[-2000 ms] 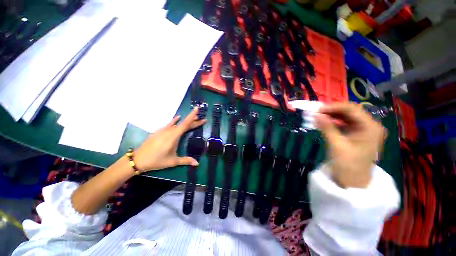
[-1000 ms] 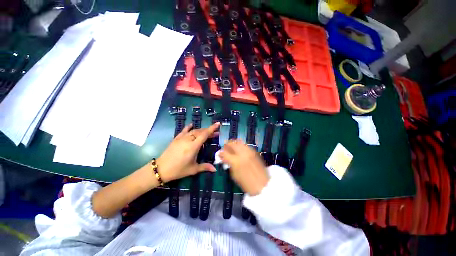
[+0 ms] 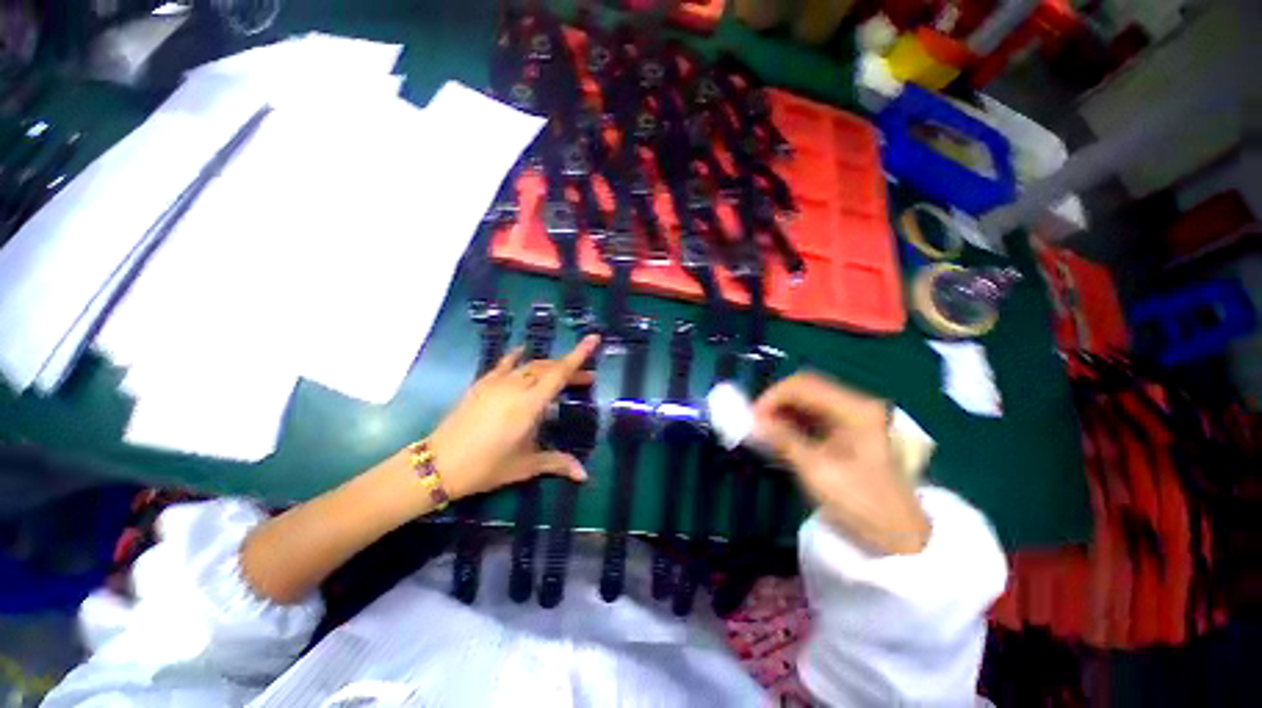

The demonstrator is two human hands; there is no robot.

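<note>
Several black smartwatches [image 3: 633, 419] lie side by side in a row on the green table, straps pointing towards me. My left hand [image 3: 501, 432] rests on the left part of the row, thumb and fingers spread around a watch face [image 3: 570, 422]. My right hand [image 3: 835, 450] is blurred and raised over the right end of the row, pinching a small white wipe [image 3: 731, 414]. A cream film pad [image 3: 909, 443] shows partly behind my right hand. Some watches at the right are partly hidden by this hand.
An orange-red tray [image 3: 847, 256] heaped with more watches stands behind the row. White paper sheets [image 3: 321, 208] overlap at left. Tape rolls [image 3: 955, 302], a clear bottle, a white scrap [image 3: 969, 378] and a blue box [image 3: 948, 150] are at right. Stacked orange-red trays [image 3: 1132, 512] stand beyond the table edge.
My right hand has moved right with the white wipe, away from the watch beside my left hand, and now partly covers the pad. My left hand has stayed nearly in place.
</note>
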